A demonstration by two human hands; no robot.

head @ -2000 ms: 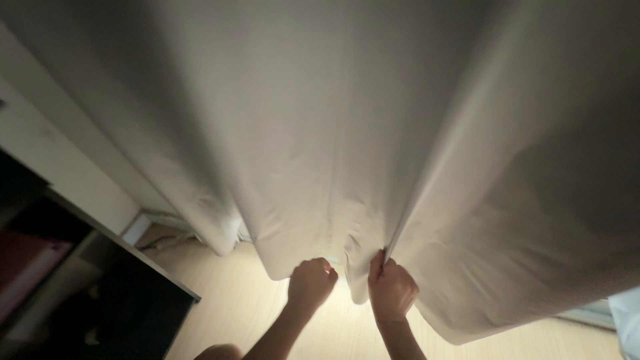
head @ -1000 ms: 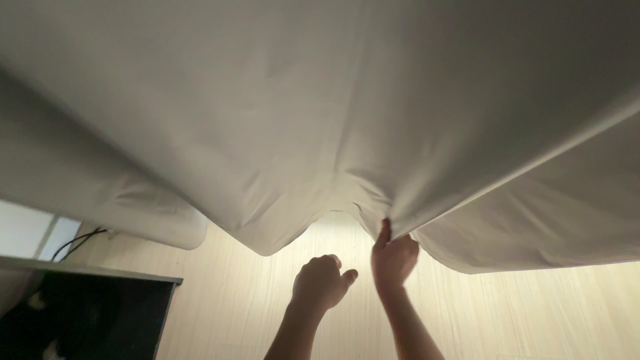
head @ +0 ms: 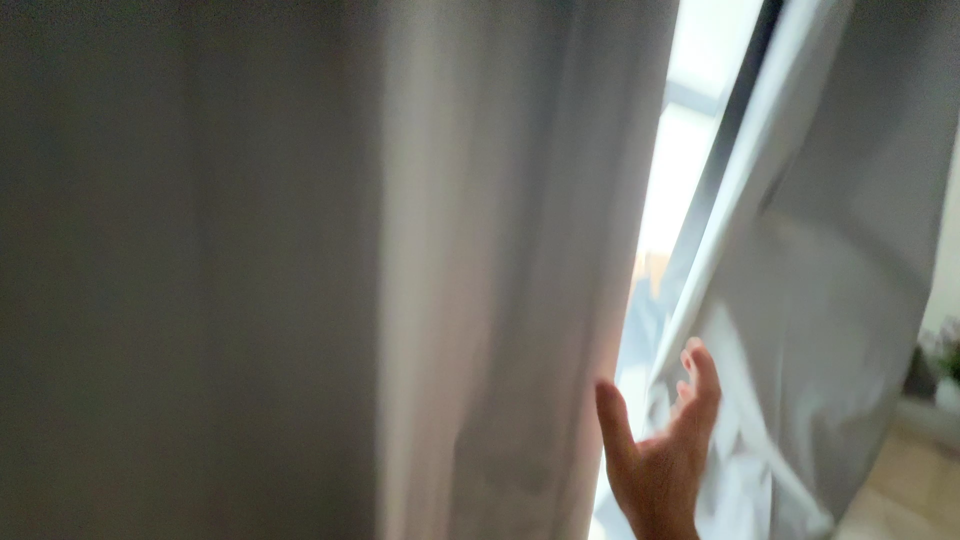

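A grey curtain panel (head: 480, 225) hangs in vertical folds over the left and middle of the view. To its right is a second, paler curtain panel (head: 840, 315), pulled aside at a slant. Bright daylight comes through the narrow gap (head: 679, 172) between them. My right hand (head: 656, 405) is raised at the lower end of this gap, thumb and fingers spread and nothing held. Its thumb is beside the edge of the left panel, and its fingers are near the right one; whether either touches cloth is unclear. My left hand is out of view.
A dark upright strip (head: 735, 112), perhaps a window frame, runs behind the gap. At the far right edge stands a blurred green plant (head: 951, 356) in a pale pot (head: 947, 394). Light wood-coloured flooring (head: 900, 480) shows at the lower right.
The view has swung up from the curtain's hem and the floor. My right hand has let go of the hem it pinched before. My left hand has gone out of view.
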